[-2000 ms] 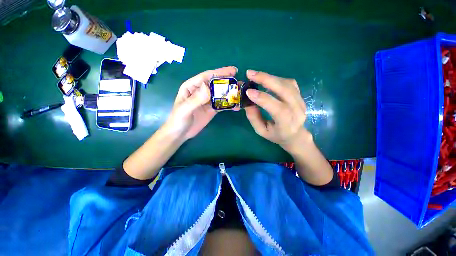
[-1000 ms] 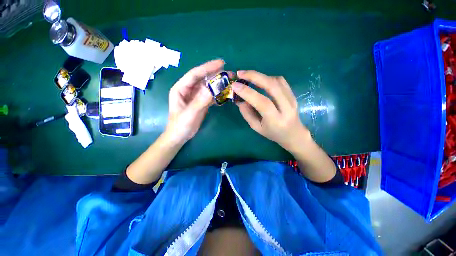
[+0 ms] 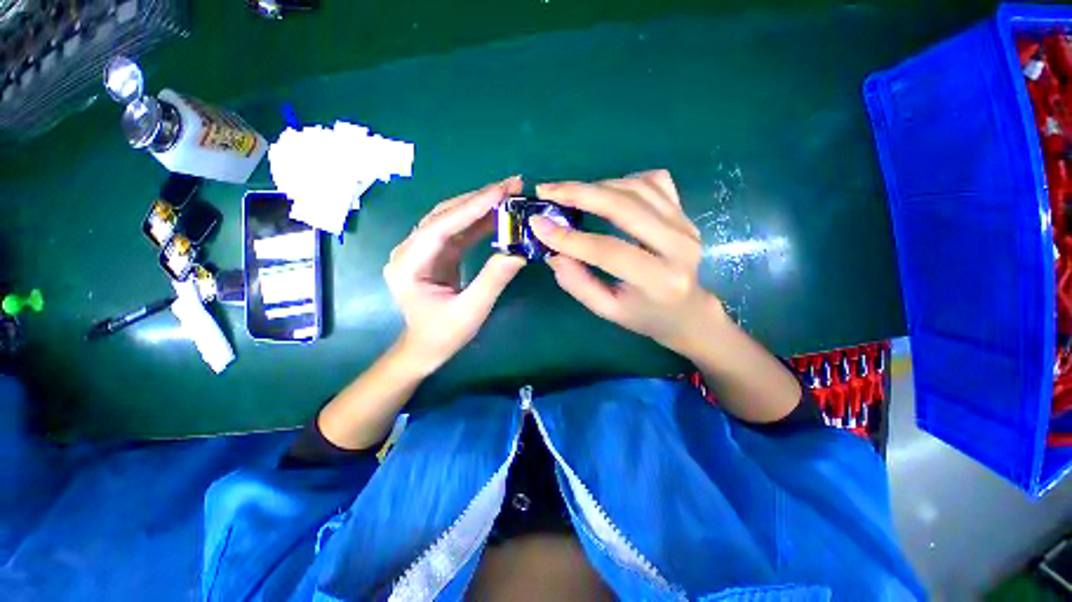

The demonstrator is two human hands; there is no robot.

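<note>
A small watch case (image 3: 509, 226) is held above the green bench at the centre, its side and part of its gold and white inside showing. My left hand (image 3: 446, 273) grips its left side between fingers above and thumb below. My right hand (image 3: 635, 253) holds the dark display (image 3: 553, 221) at the case's right side, with fingers over it. The display lies tilted against or over the case; the exact gap between them is hidden by my fingers. The flex cable cannot be made out.
A phone (image 3: 283, 268), paper wipes (image 3: 335, 173), a white bottle (image 3: 214, 141), open watches (image 3: 178, 255), a marker pen (image 3: 132, 318) and a white strip (image 3: 203, 328) lie left. A blue bin (image 3: 966, 247) of red clamps stands right. A tray of red-clamped watches (image 3: 849, 382) sits at the bench's near edge.
The case has turned in my left hand and shows less of its inside. The display has moved closer over it under my right fingers. The view has shifted, so the bench items sit lower.
</note>
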